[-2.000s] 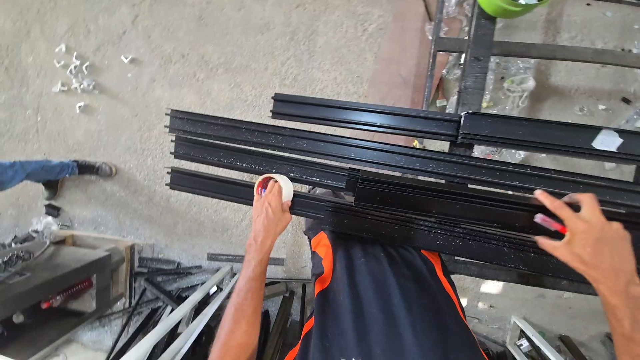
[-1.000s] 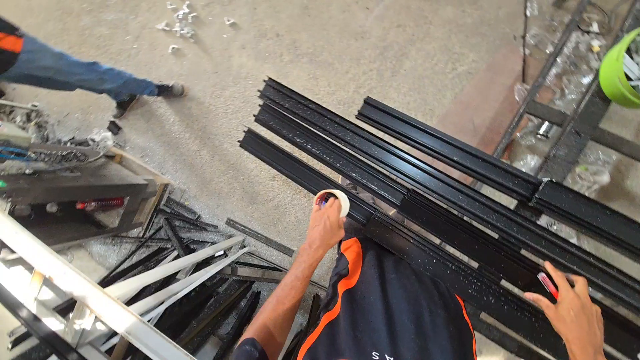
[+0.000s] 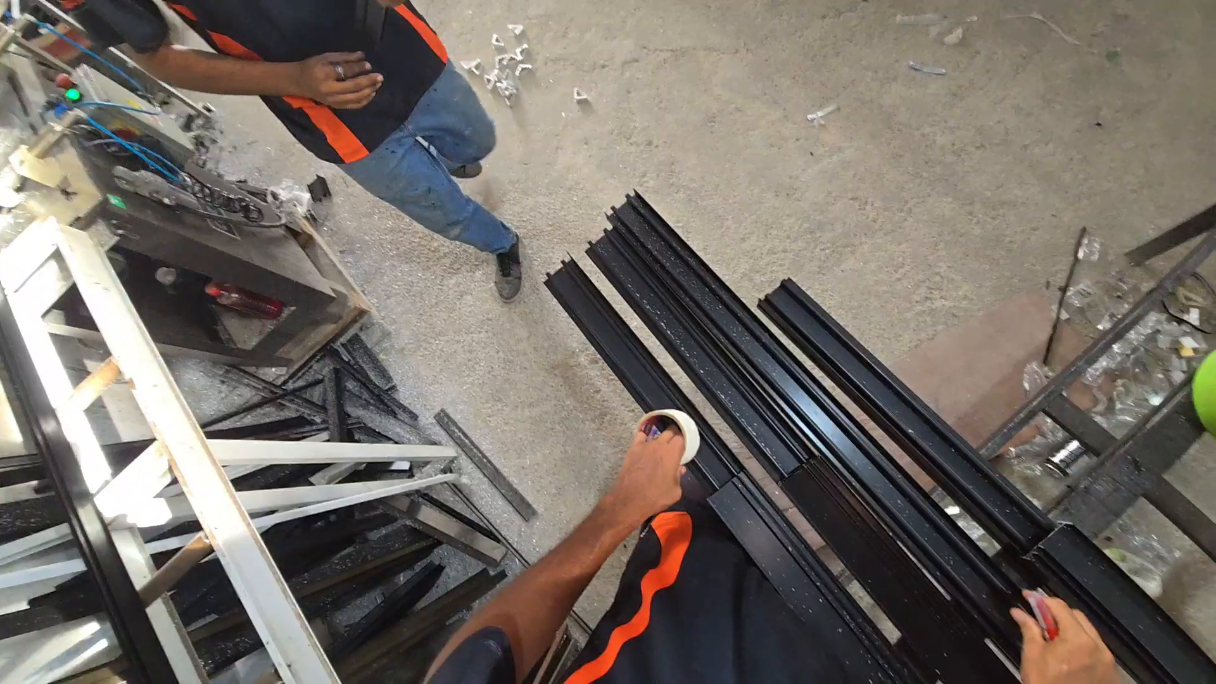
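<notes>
My left hand [image 3: 655,470] grips a roll of pale tape [image 3: 686,439] by its rim, over the end part of the nearest black metal profile [image 3: 632,356]. At the lower right, my right hand [image 3: 1069,641] holds a small red object [image 3: 1042,614] between thumb and fingers, close over the profiles; its kind cannot be told. Several long black profiles lie roughly side by side on a slant, flecked with white bits. One black profile [image 3: 883,404] lies a little apart on the right, its lower end against another profile [image 3: 1121,598].
A co-worker [image 3: 408,142] stands at the upper left beside a machine bench [image 3: 237,318]. White metal frames [image 3: 180,446] and piled black offcuts [image 3: 380,560] fill the lower left. A dark metal rack [image 3: 1102,446] and a green container [image 3: 1205,404] are at the right; small white pieces [image 3: 503,76] lie on the floor.
The view has swung strongly left. The co-worker, of whom only legs showed at first, is now seen with torso and arms. Both hands still hold their objects.
</notes>
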